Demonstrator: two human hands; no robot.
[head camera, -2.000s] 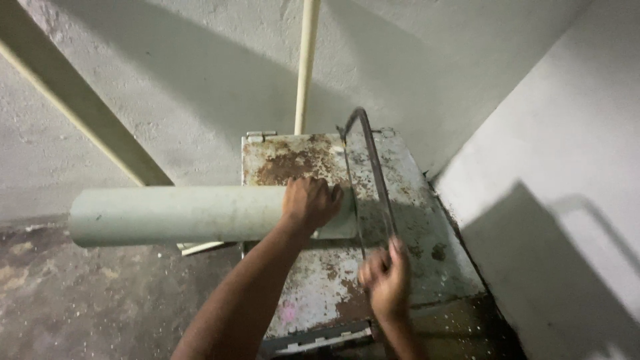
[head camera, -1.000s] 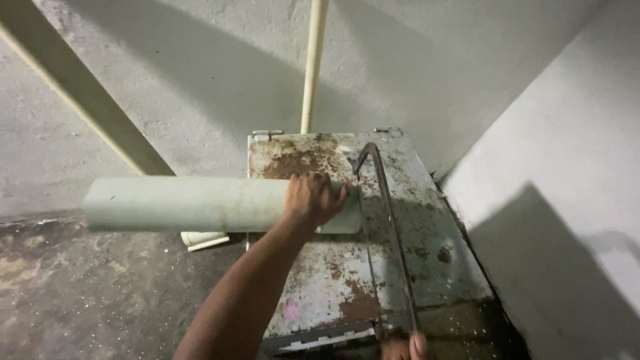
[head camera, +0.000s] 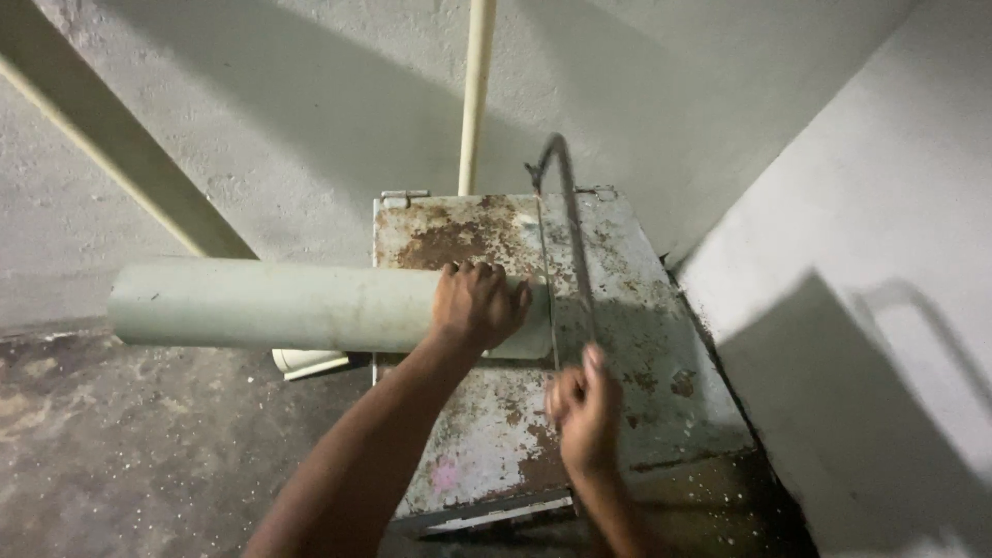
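A wide pale plastic pipe (head camera: 279, 306) lies across a rusty, white-painted metal box (head camera: 496, 434), its left part jutting out over the floor. My left hand (head camera: 477, 302) presses down on the pipe near its right end, fingers curled over the top. My right hand (head camera: 585, 411) grips the near end of a hacksaw (head camera: 575, 225); its handle is hidden in the hand. The saw's thin blade runs upright in view along the pipe's right end, and its bent frame stands to the right of the blade. How deep the blade sits cannot be told.
Behind the box, a narrow cream pipe (head camera: 477, 93) stands against the rough wall. A broad pipe (head camera: 116, 132) leans at the left. On the floor below the pale pipe lies a cream plastic piece (head camera: 310, 361). A white wall (head camera: 876, 256) rises close on the right.
My right hand and the hacksaw moved toward me, then forward again along the pipe's end. My left hand has stayed on the pipe.
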